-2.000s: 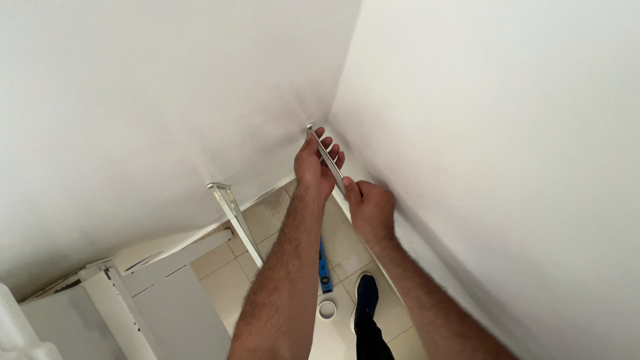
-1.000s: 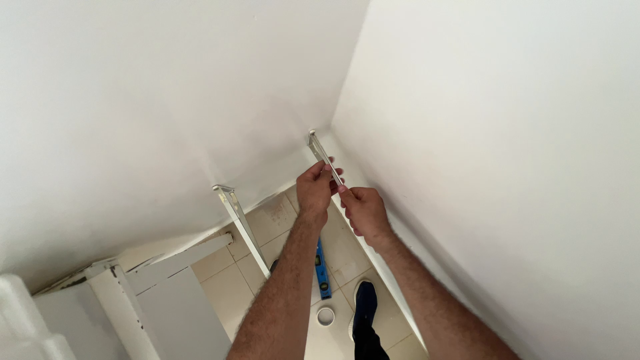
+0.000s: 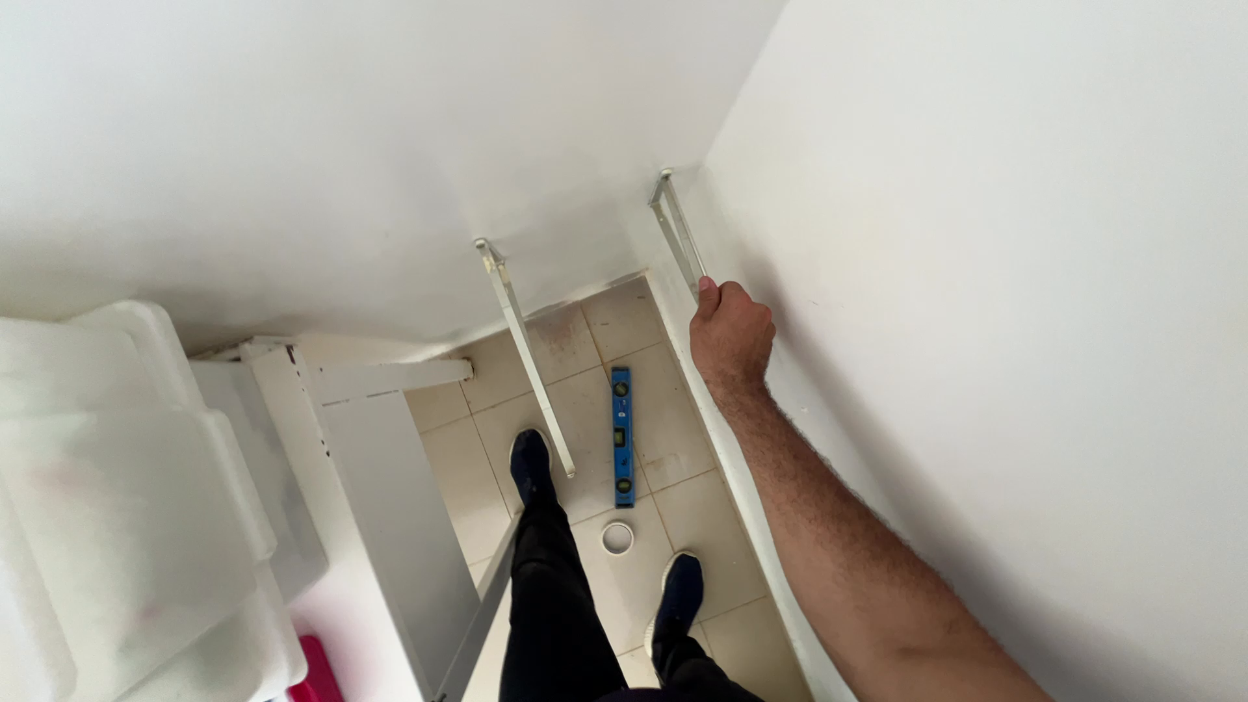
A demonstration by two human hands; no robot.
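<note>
My right hand [image 3: 733,336] is closed around the outer part of a white metal shelf bracket [image 3: 677,224], which stands out from the wall near the corner. Its far end meets the wall, and the end under my fist is hidden. To the left, a second white metal bracket [image 3: 526,356] juts from the same wall, with no hand on it. My left hand is out of view. A blue spirit level [image 3: 622,439] lies on the tiled floor between the brackets and my feet, and a roll of tape [image 3: 617,523] lies just below it.
A white wall [image 3: 1024,244] runs close along the right. At the left stand a white furniture frame [image 3: 322,478] and translucent plastic containers [image 3: 127,526], with a pink item [image 3: 317,671] beneath. My shoes [image 3: 682,590] are on the floor tiles.
My left hand was at the bracket near the corner in both earlier frames and has left the view. My right hand stays on that bracket. My other shoe has come into sight.
</note>
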